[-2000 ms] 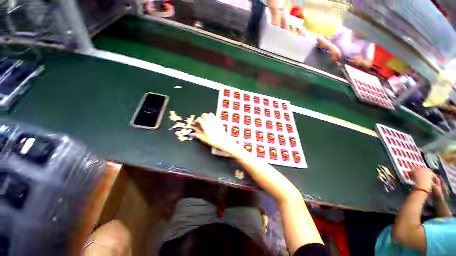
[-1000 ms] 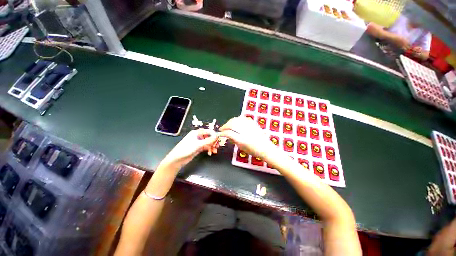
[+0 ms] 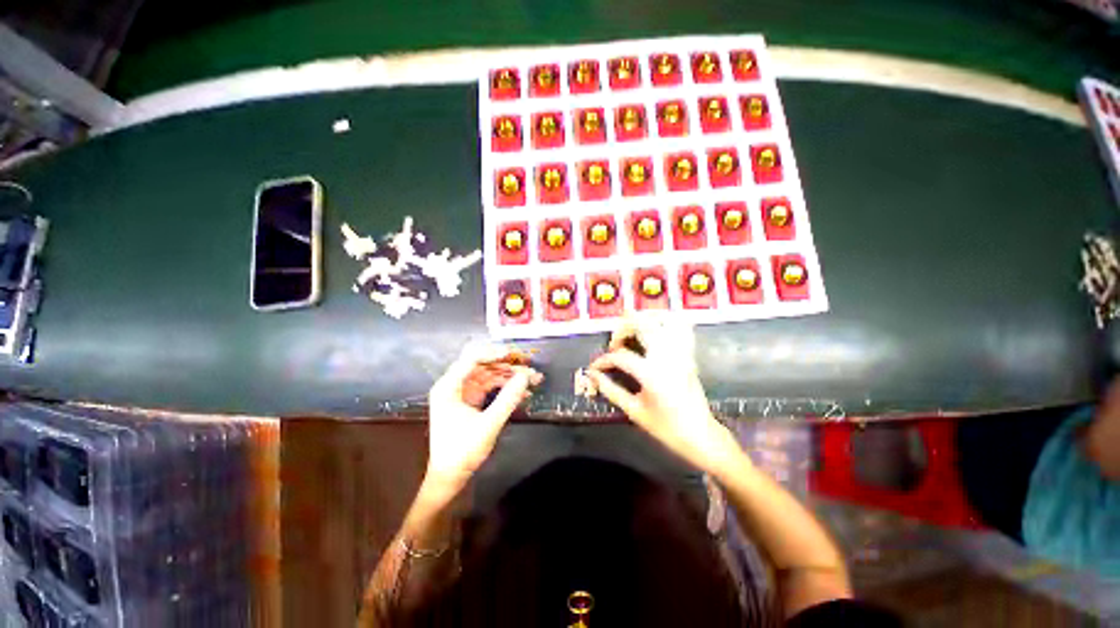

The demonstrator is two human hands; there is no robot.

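Observation:
The white foam tray [image 3: 491, 264] lies flat on the green bench, with rows of red units [image 3: 646, 229] that have gold-yellow round centres. A pile of cream scraps [image 3: 399, 268] lies left of the tray. My left hand [image 3: 472, 399] is over the bench's front edge, thumb and fingers curled close together; whether anything is between them is too small to tell. My right hand [image 3: 663, 383] is just in front of the tray, fingers bent. A tiny pale scrap [image 3: 582, 382] shows at its fingertips; I cannot tell if it is held or lies on the bench.
A smartphone [image 3: 285, 243] lies left of the scraps. A small white bit [image 3: 342, 125] is behind it. Clear blister trays [image 3: 135, 515] with black parts are at lower left. At far right are another scrap pile [image 3: 1098, 280], a tray's edge and a person's teal sleeve [image 3: 1066, 509].
The view has turned and moved down, so the tray appears higher and straighter. My hands were together over the scrap pile; now they are apart, nearer the front edge, in front of the tray.

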